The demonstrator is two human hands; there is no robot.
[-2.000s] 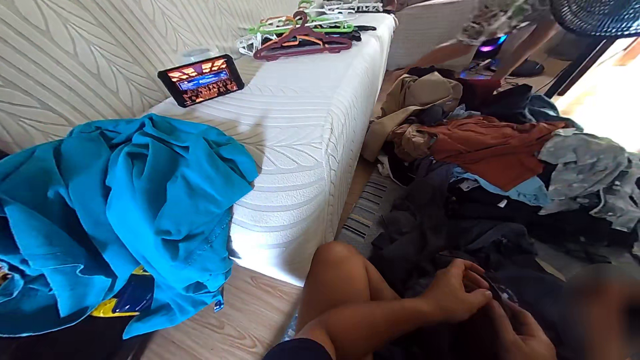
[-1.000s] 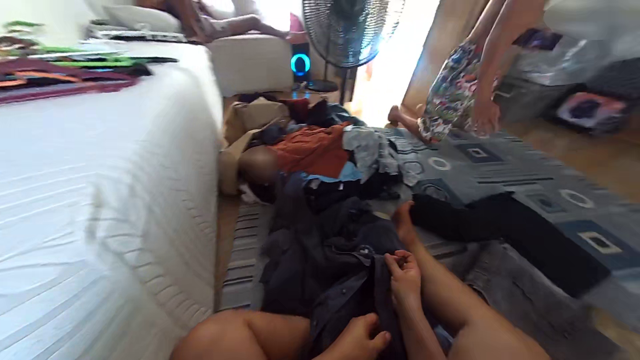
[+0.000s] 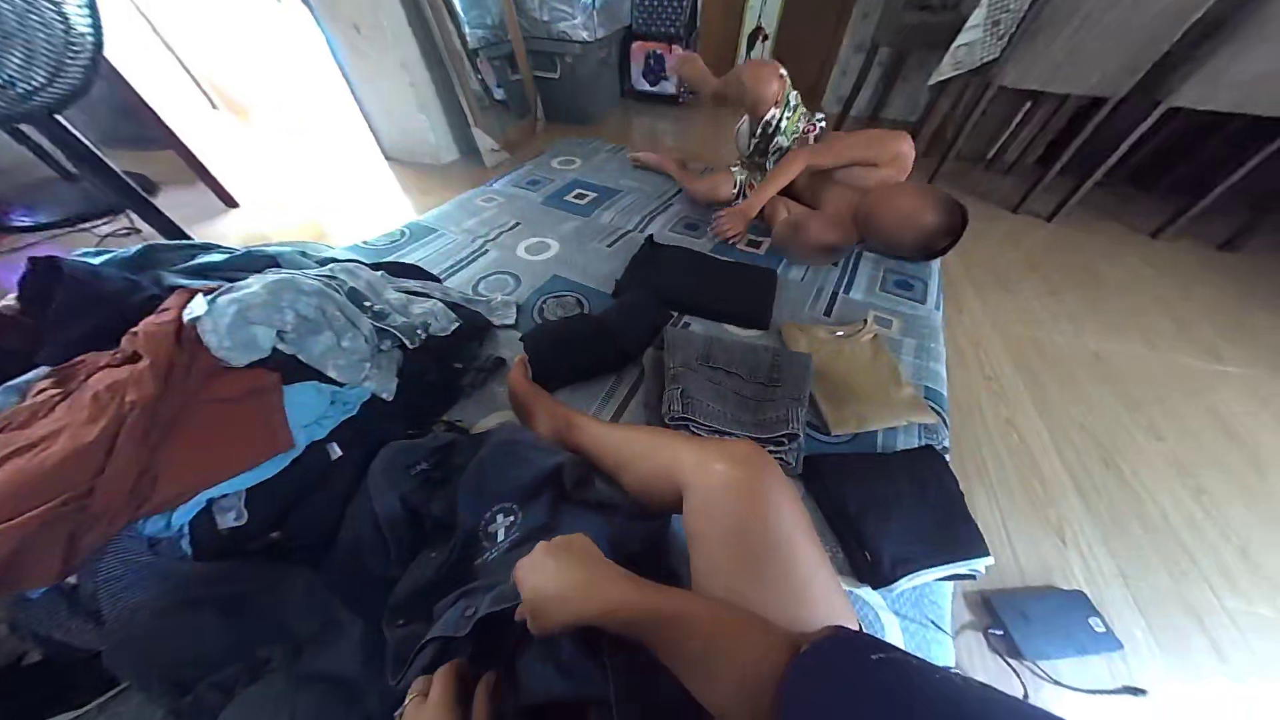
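Note:
A dark navy garment (image 3: 500,500) with buttons and a printed white cross emblem lies across my lap. My right hand (image 3: 565,585) is closed on its edge, just below the emblem. My left hand (image 3: 450,693), with a ring on one finger, is at the same garment near the bottom edge of the view; its fingertips are partly hidden in the cloth. Left of the garment is a heap of clothes, among them a rust-brown garment (image 3: 150,430), a light blue one (image 3: 320,410) and a grey patterned one (image 3: 300,315).
Folded grey jeans (image 3: 735,385), a tan shirt (image 3: 860,380), black garments (image 3: 690,285) and a folded dark item (image 3: 895,515) lie on the patterned mat (image 3: 540,215). Another person (image 3: 830,190) is low on the mat beyond. A grey pouch (image 3: 1050,622) lies on the floor; a fan (image 3: 50,60) stands left.
The view has swung far to the right. The other person, upright a second ago, is now down on the mat. The navy garment remains in my hands.

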